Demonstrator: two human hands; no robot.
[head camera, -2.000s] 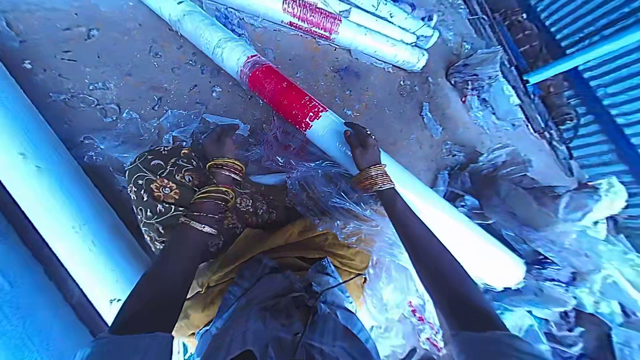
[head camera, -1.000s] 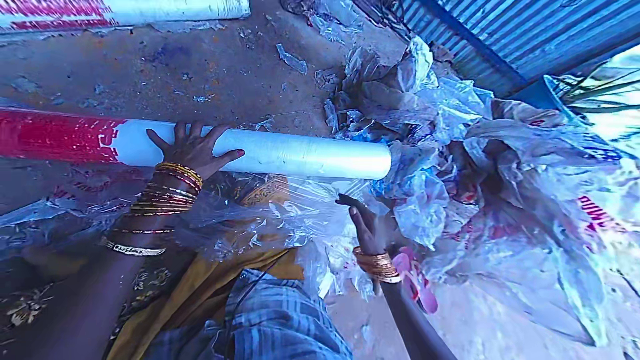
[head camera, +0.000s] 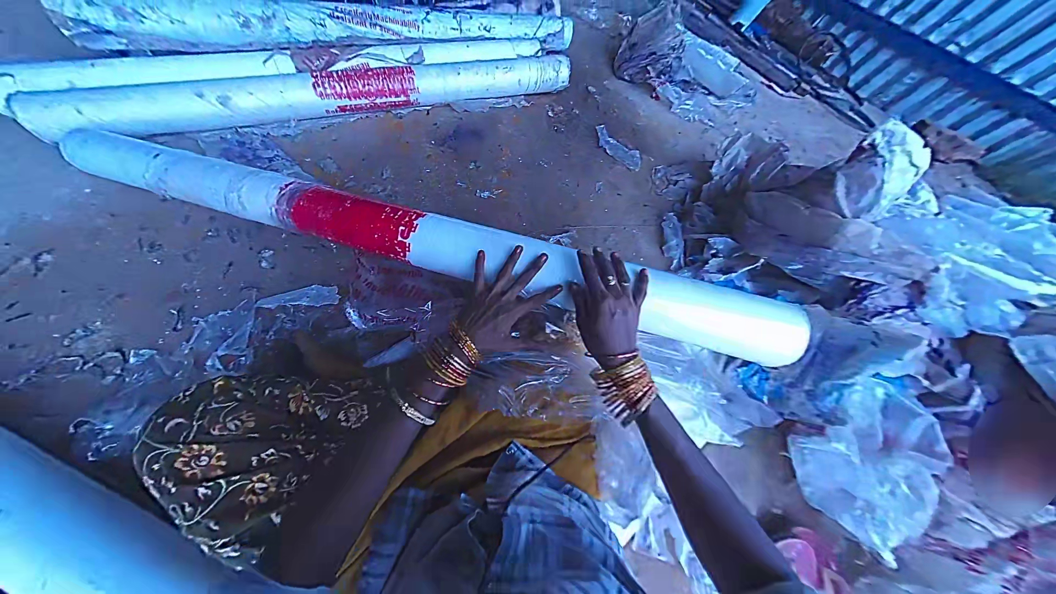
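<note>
A long white cylindrical roll (head camera: 709, 316) with a red printed band lies slantwise across the ground before me. My left hand (head camera: 503, 305) rests with spread fingers against its near side, right of the red band. Close beside it, my right hand (head camera: 610, 305) lies on the roll with its fingers on the upper surface. Neither hand grips around it. Both wrists carry bangles. Clear plastic film (head camera: 536, 384) lies crumpled below my hands, over my lap.
Several white rolls (head camera: 478, 80) with red print lie at the upper left. Crumpled plastic sheets (head camera: 874, 470) pile up on the right, near a corrugated metal sheet (head camera: 973, 66). Another large pale cylinder (head camera: 91, 528) crosses the lower left corner.
My right hand, off the roll's near side one second ago, is now on the roll beside my left hand. The view has swung between frames.
</note>
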